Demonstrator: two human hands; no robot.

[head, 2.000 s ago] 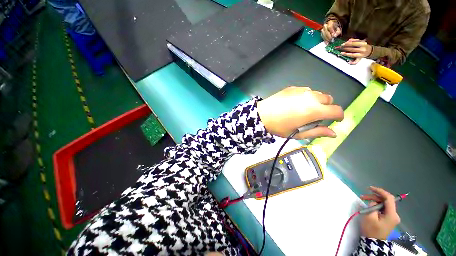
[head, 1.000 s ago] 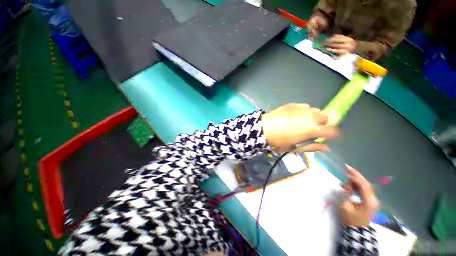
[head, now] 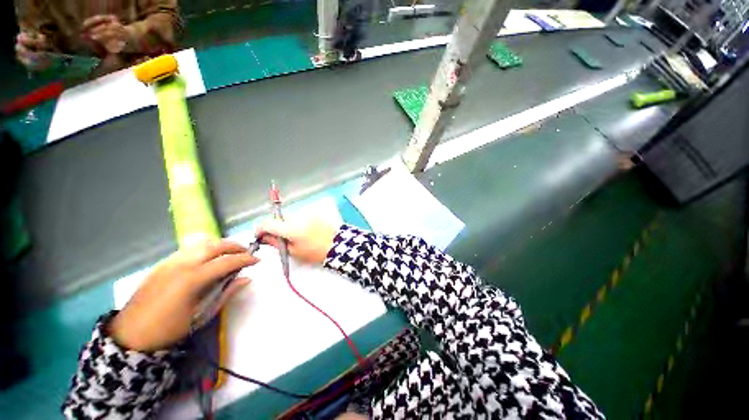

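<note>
My left hand [head: 176, 295] holds the grey test probe with the black lead [head: 215, 297]; its dark tip end points toward my right fingertips. My right hand [head: 297, 239] holds the grey probe with the red tip [head: 284, 256], upright, tip pointing away from me. The two hands are close together above the white paper sheet [head: 304, 316]. The multimeter [head: 204, 353] lies under my left hand and sleeve, mostly hidden; part of its yellow-orange edge shows. No circuit board is visible in either hand.
White paper on the clipboard [head: 408, 209] lies right of my hands. A slanted post [head: 448, 82] stands beyond it. Green boards [head: 411, 100] [head: 503, 56] lie on the belt [head: 271, 123]. A yellow-green strip [head: 185, 164] crosses to an orange-yellow object [head: 156, 69], near another person [head: 123, 33].
The view has swung right, bringing the post and belt boards into sight; the red tray and black slabs have left it. My hands have come together, both still holding probes.
</note>
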